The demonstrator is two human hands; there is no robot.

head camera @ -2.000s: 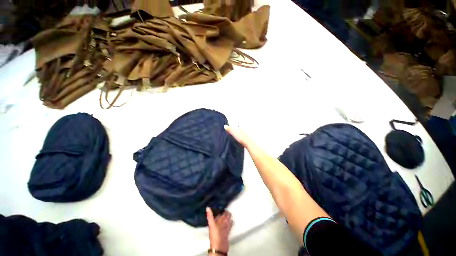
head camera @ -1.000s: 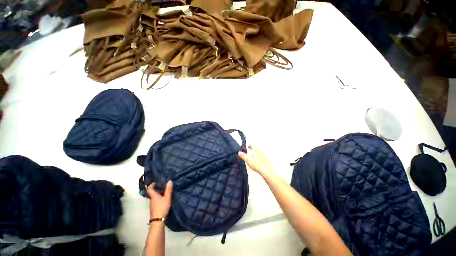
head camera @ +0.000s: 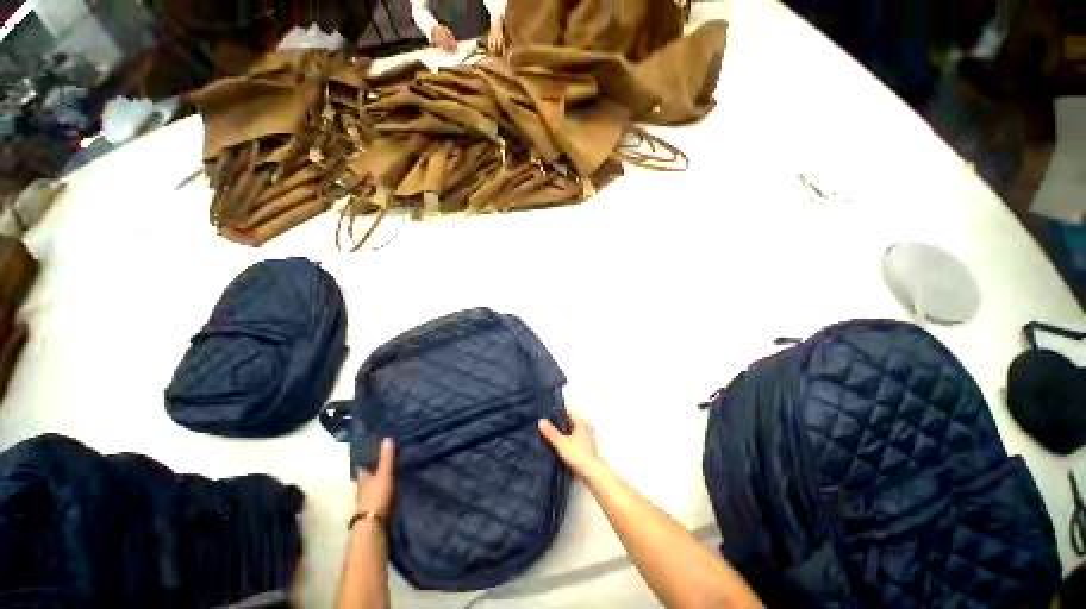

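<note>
A navy quilted backpack point(head camera: 470, 446) lies flat on the white table in front of me, its front pocket facing up. My left hand point(head camera: 374, 485) holds its left side edge, with a bracelet on the wrist. My right hand point(head camera: 573, 445) holds its right side edge, fingers partly hidden at the side. A strap loop sticks out at the backpack's left. A smaller navy backpack point(head camera: 264, 347) lies at the upper left, and a large filled one point(head camera: 917, 440) lies at the right.
A stack of navy backpacks point(head camera: 143, 529) is at the lower left. Brown tote bags point(head camera: 476, 119) are heaped at the far side; another person's hands point(head camera: 443, 38) show behind them. A whitish disc point(head camera: 930, 283), black roll point(head camera: 1048, 399) and scissors point(head camera: 1077, 512) lie at the right.
The backpack has been turned and now lies more upright to my view. My right hand has moved from its upper corner down to its right side. Another person's hands have appeared behind the totes.
</note>
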